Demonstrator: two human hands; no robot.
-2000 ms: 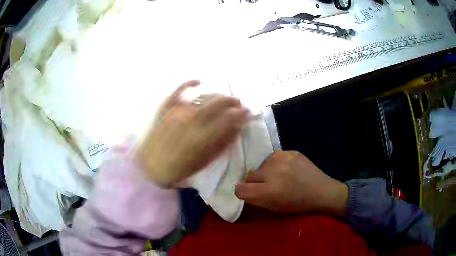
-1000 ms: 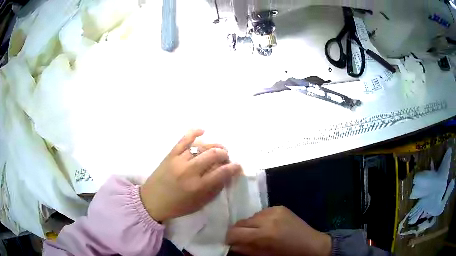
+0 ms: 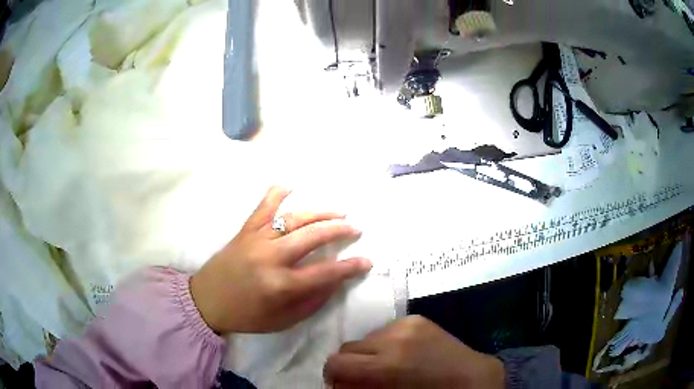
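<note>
A white to cream garment piece (image 3: 304,349) lies over the table's front edge, its upper part lost in glare. My left hand (image 3: 281,262), with a ring, lies flat on the cloth with its fingers apart. My right hand (image 3: 411,357) is lower and to the right, at the bottom of the picture, its fingers closed on the cloth's lower right part. The needle area of the sewing machine (image 3: 354,80) is above my hands, with no hand at it.
A large cream cloth heap (image 3: 76,152) is at left. A grey-blue lamp bar (image 3: 240,91) hangs above. Black scissors (image 3: 544,102), slim metal snips (image 3: 506,181) and a dark scrap (image 3: 449,158) lie right. A box of white scraps (image 3: 647,304) is at lower right.
The view has tilted up, so more of the machine shows. My left hand has gone from blurred motion to lying flat on the cloth. My right hand still holds the cloth.
</note>
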